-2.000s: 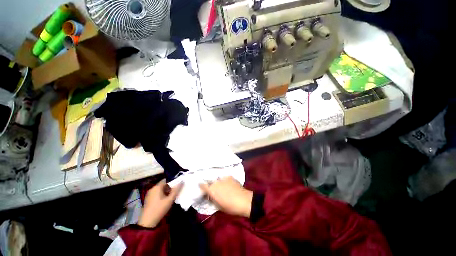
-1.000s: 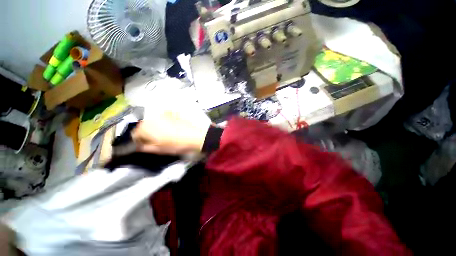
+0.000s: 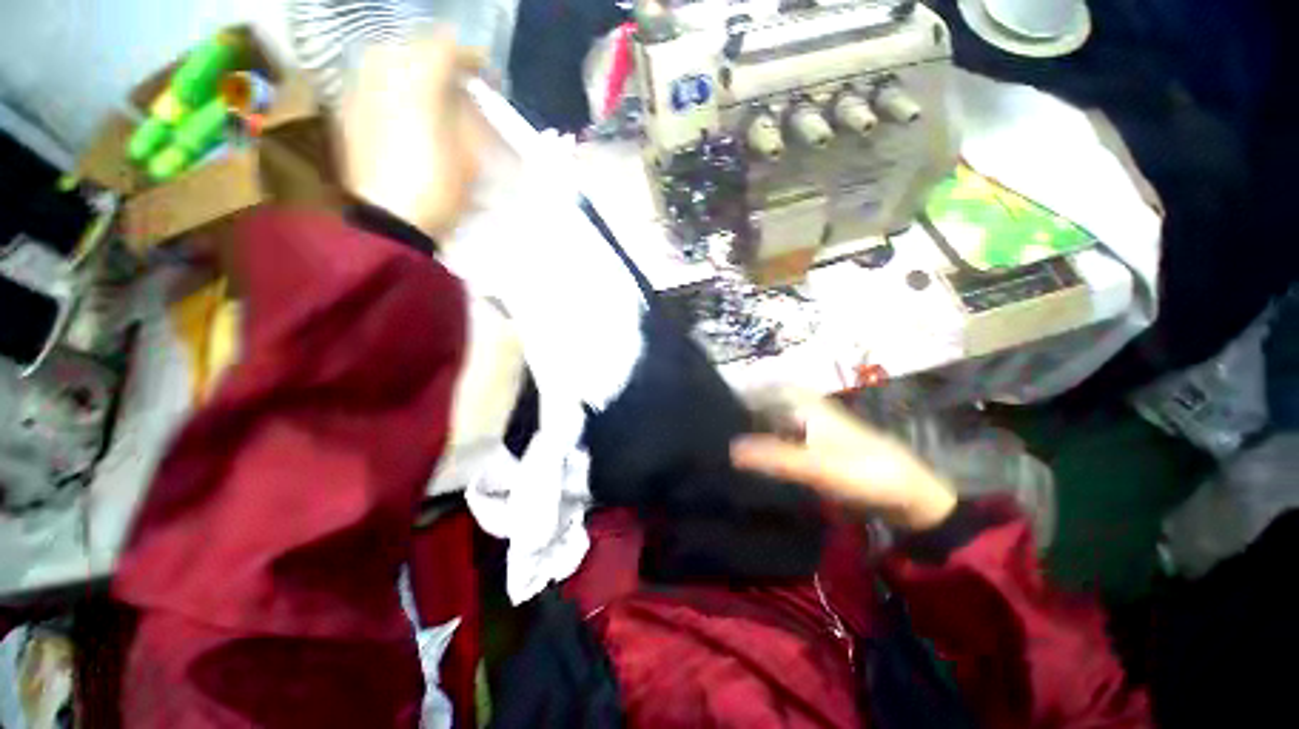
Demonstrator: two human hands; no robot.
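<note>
My left hand (image 3: 413,135) is blurred and raised over the left part of the table, by the upper end of a white fabric piece (image 3: 563,306). The fabric hangs from near this hand towards my lap; the grip itself is too blurred to tell. A black fabric piece (image 3: 684,442) lies beside the white one, over the table's front edge and my lap. My right hand (image 3: 848,463) is at the right edge of the black fabric, fingers spread and pointing left, slightly blurred. Whether it touches the fabric is unclear.
The overlock machine (image 3: 812,135) stands behind, with trimmings (image 3: 755,321) at its foot. A cardboard box (image 3: 200,200) with green thread spools (image 3: 192,107) and a fan (image 3: 356,29) are at the left. Patterned cloth (image 3: 997,221) lies right. A plastic bag (image 3: 997,477) hangs below the table edge.
My left hand has come up from the lower left to the upper left. My right hand has moved from the black pile to the right. The white fabric now hangs in the middle, with black fabric beside it.
</note>
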